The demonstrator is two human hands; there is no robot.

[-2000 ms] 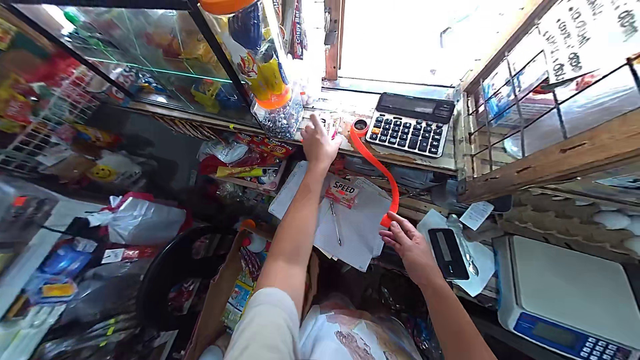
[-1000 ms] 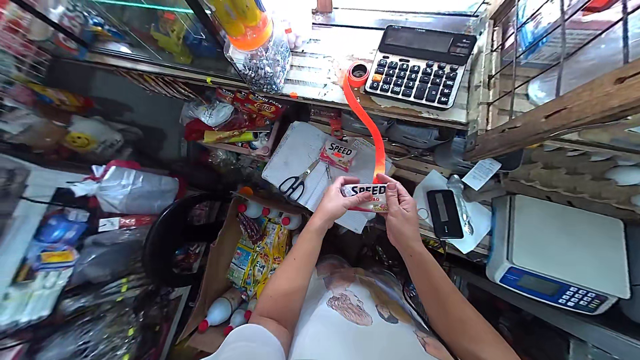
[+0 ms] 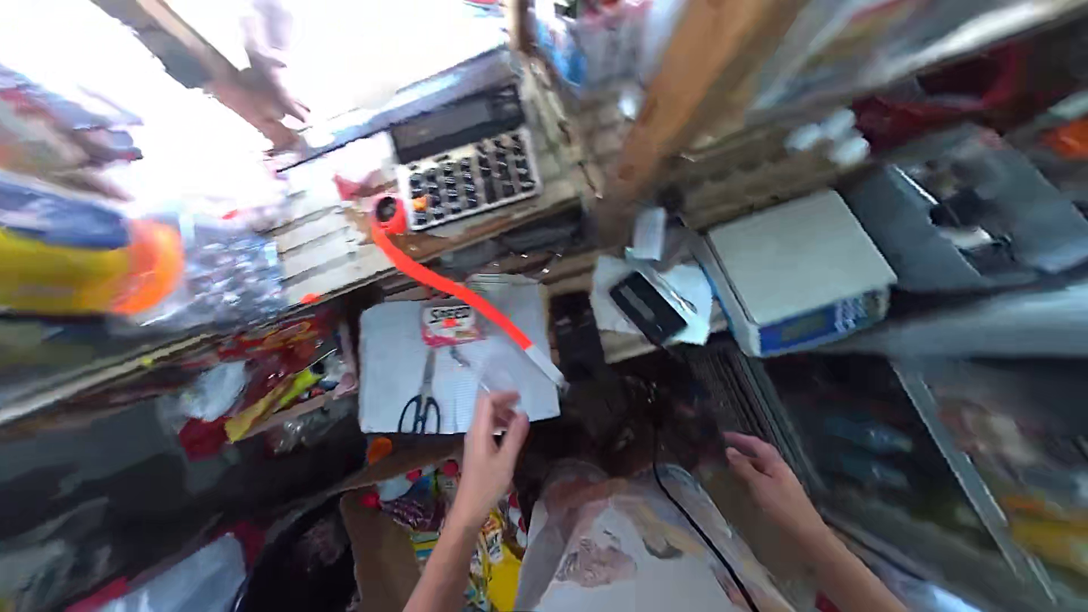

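Note:
My left hand is at the lower edge of white papers, its fingers curled; a faint clear thing may be at its fingertips, but blur hides this. Black-handled scissors lie on the papers to its left, below a red and white packet marked "SPEED". A red-orange strip runs from a small roll on the wooden counter down over the papers; its lower end is whitish. My right hand is apart at the right, over a dark area, with nothing visible in it.
A calculator stands on the counter beside the roll. A blurred hand of another person shows at the bright window. A phone and a digital scale are on the right. A cardboard box of packets is below.
A second ago both my hands held a "SPEED" packet near the strip's end; now they are apart, the right one farther right, and that packet is not seen in them. The view has swung right.

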